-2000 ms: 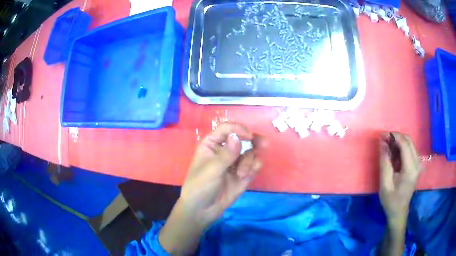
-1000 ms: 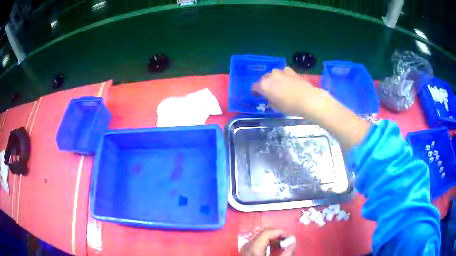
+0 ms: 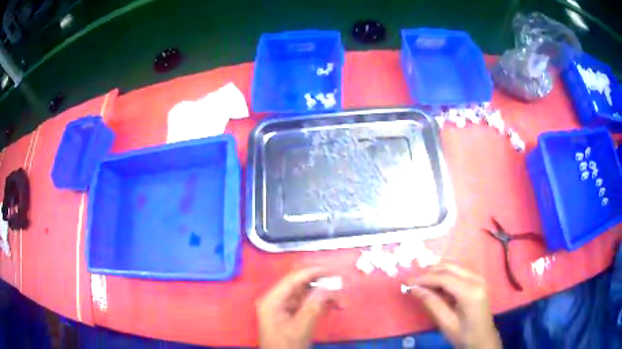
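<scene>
My left hand (image 3: 293, 310) is at the bottom centre, its fingers closed on a white plastic housing (image 3: 329, 282). My right hand (image 3: 455, 300) is to its right, apart from it, with a small whitish piece (image 3: 407, 288) at its fingertips; the piece is too small to make out. A pile of white housings (image 3: 395, 258) lies between and beyond the hands, by the near edge of the metal tray (image 3: 264, 240). Small slim pins (image 3: 341, 167) are scattered in the tray. The pliers (image 3: 506, 238) lie with handles apart on the red sheeting, right of my right hand.
A large blue bin (image 3: 164, 211) stands left of the tray, with a small blue bin (image 3: 82, 153) beyond. Two far blue bins (image 3: 298, 71) (image 3: 447, 68) stand behind the tray. A right-hand blue bin (image 3: 576, 187) holds white pieces. A clear bag (image 3: 525, 71) and white cloth (image 3: 206, 114) also show.
The view has shifted. My right hand held the dark pliers two seconds ago, then reached over the far blue bin; it is now back near my left hand. My left hand still holds the white housing.
</scene>
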